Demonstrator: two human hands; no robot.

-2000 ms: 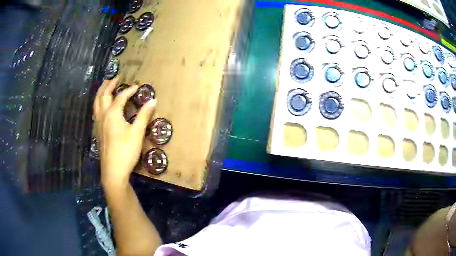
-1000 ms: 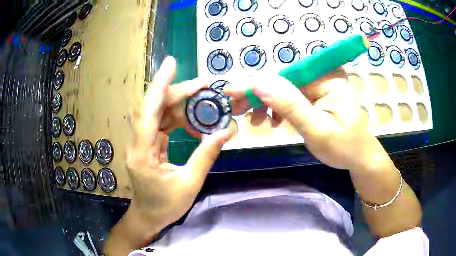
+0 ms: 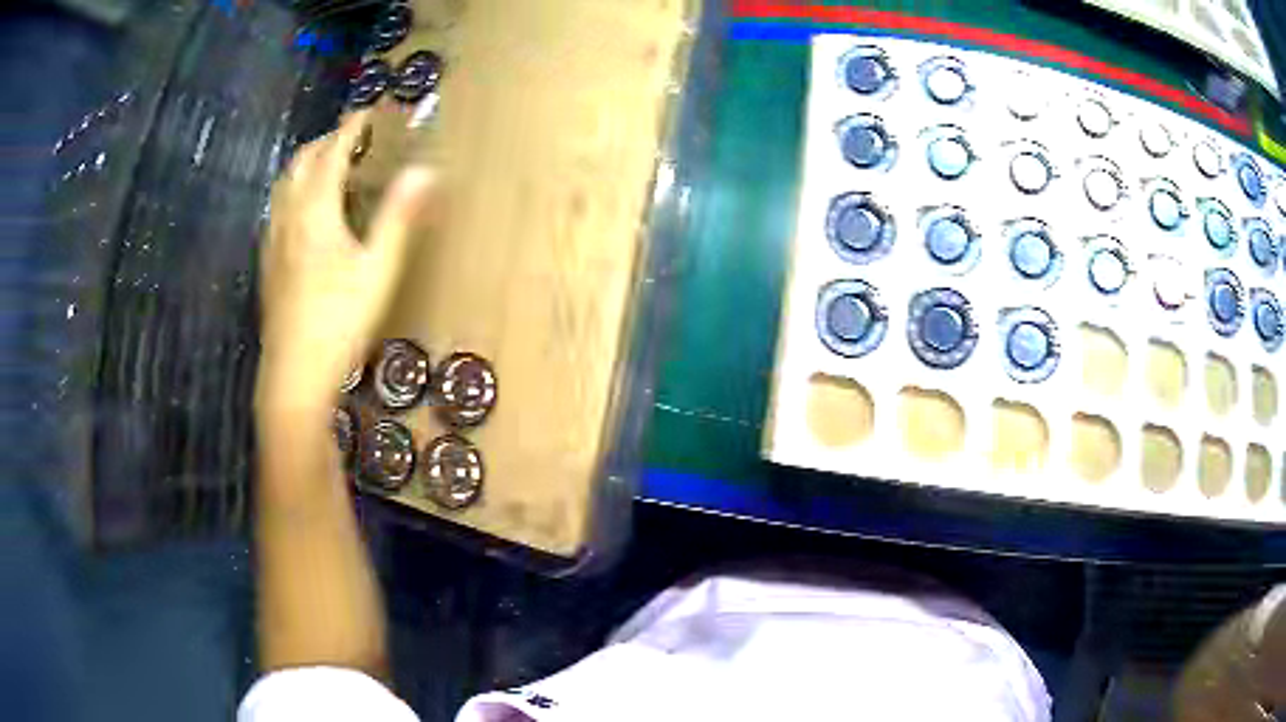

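My left hand [image 3: 332,247] is blurred over the left side of the tan board [image 3: 543,240], thumb and fingers apart. Dark rims show beside its fingertips; I see nothing clearly held. Several speaker drivers lie face up on the board below the hand, one at the right of the group [image 3: 467,388]. More lie at its upper left [image 3: 418,75]. The white nest tray [image 3: 811,339] holds rows of speakers with their backs up. Three sit at the left of its fourth row, the third being this one [image 3: 1031,343]. My right hand is out of view; only part of the arm shows at the lower right edge.
A shiny clear tray edge [image 3: 642,303] runs along the board's right side. A dark ribbed stack [image 3: 176,296] stands at the far left. The green mat [image 3: 726,282] has red and blue tape lines. Part of another pocketed tray [image 3: 1199,21] shows at the top right.
A second ago both hands were together with a speaker and the green probe. Now my left hand is over the board, empty-looking, and the fourth row has one more speaker than two seconds ago.
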